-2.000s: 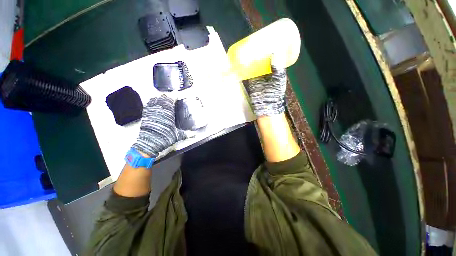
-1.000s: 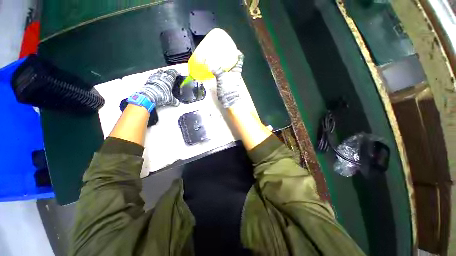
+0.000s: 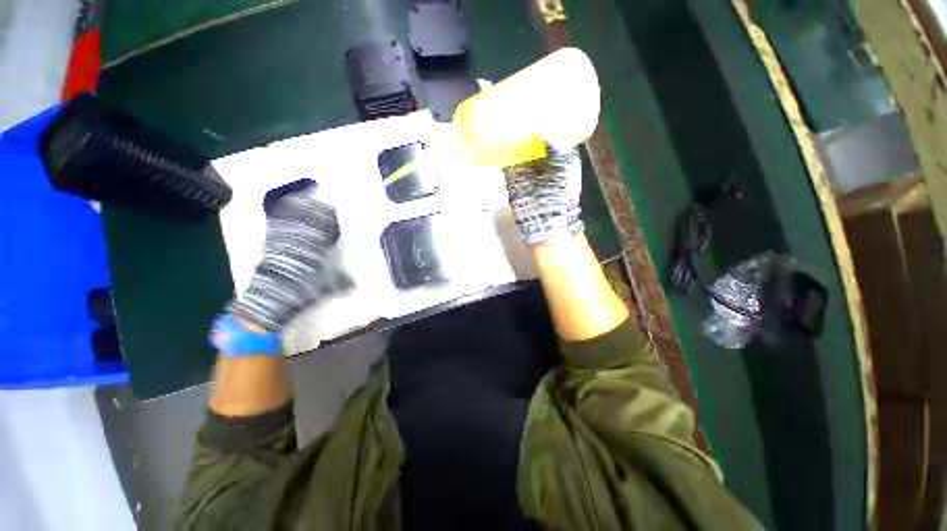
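Note:
My right hand (image 3: 545, 193), in a grey-white knitted glove, holds a squeeze bottle (image 3: 540, 104) tilted, its yellow-green nozzle pointing left over a black cover (image 3: 409, 172). A second black cover (image 3: 413, 252) lies below it on the white sheet (image 3: 358, 223). My left hand (image 3: 294, 254), gloved and blurred, is over the left part of the sheet. It partly covers a third black cover (image 3: 290, 193), whose upper edge shows beyond the fingers. Whether my left fingers grip that cover cannot be told.
A long ribbed stack of black covers (image 3: 135, 161) leans by the blue bin (image 3: 52, 270) at left. More black plates (image 3: 380, 78) lie beyond the sheet. At right, past a worn brown edge, a bagged unit (image 3: 768, 299) with a black cord lies in the green trough.
My left hand has moved back and left from the upper cover to the left one. My right hand has moved right with the bottle, which now lies flatter.

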